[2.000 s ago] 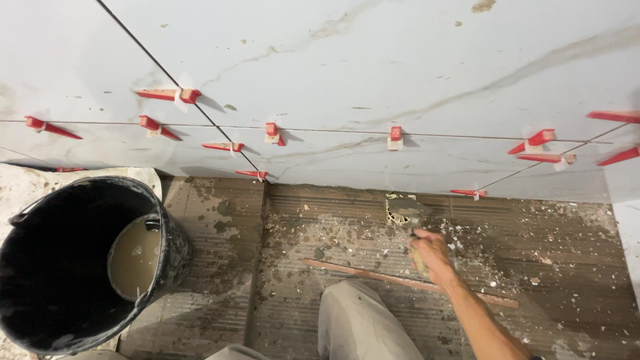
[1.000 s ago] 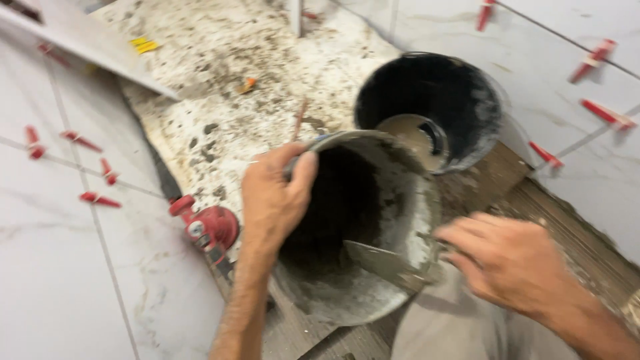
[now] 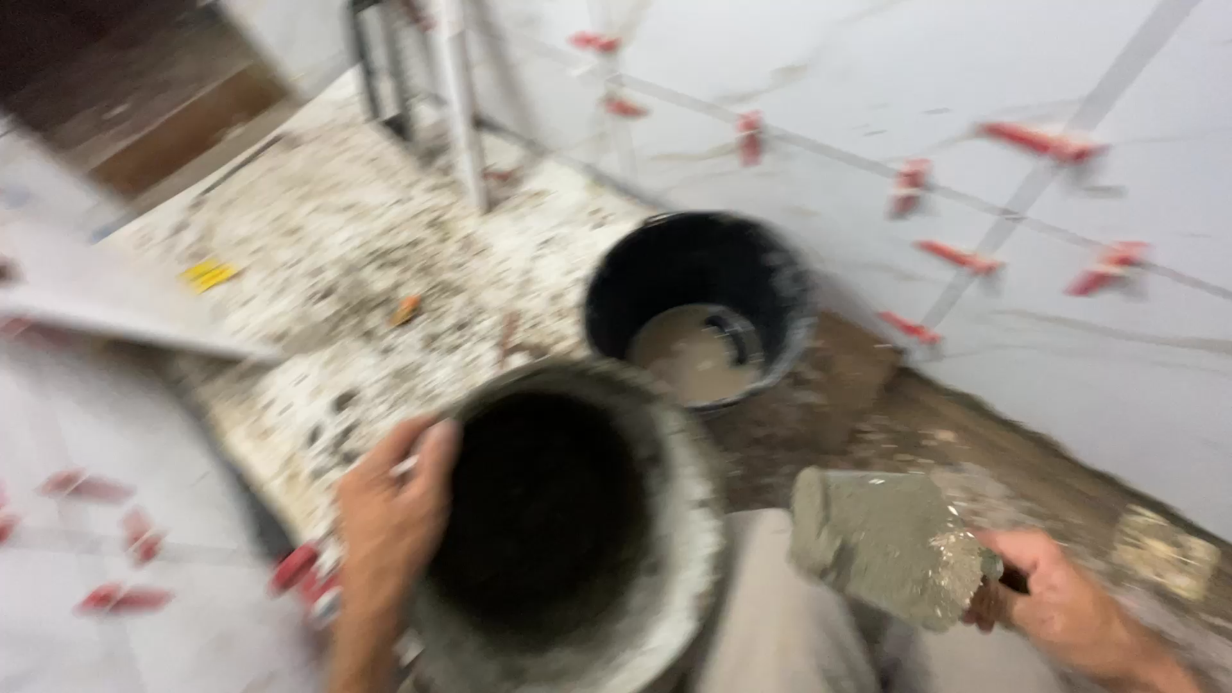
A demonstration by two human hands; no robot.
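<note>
My left hand point(image 3: 395, 520) grips the rim of a mortar-smeared bucket point(image 3: 688, 539), tilted in front of me; its inside is dark and the contents cannot be made out. At the lower right my right hand point(image 3: 1068, 597) is closed on the handle of a trowel. Grey mortar point(image 3: 881, 539) covers the trowel's blade, which lies to the right of the bucket, above my knee. Beyond the mortar bucket stands a black bucket point(image 3: 799, 308) with cloudy water point(image 3: 679, 351) in it.
White marbled wall tiles point(image 3: 1107, 385) with red levelling wedges point(image 3: 1044, 141) rise at the right. A dirty white sheet point(image 3: 289, 260) covers the floor ahead, with a yellow piece point(image 3: 209, 275) on it. A tile panel edge point(image 3: 144, 327) juts in from the left. A red tool point(image 3: 306, 577), blurred, lies beside my left forearm.
The trowel was inside the mortar bucket one second ago; now it is out, to the right, loaded with mortar. My left hand has stayed on the rim. Two seconds ago, my right hand was near the wall's base.
</note>
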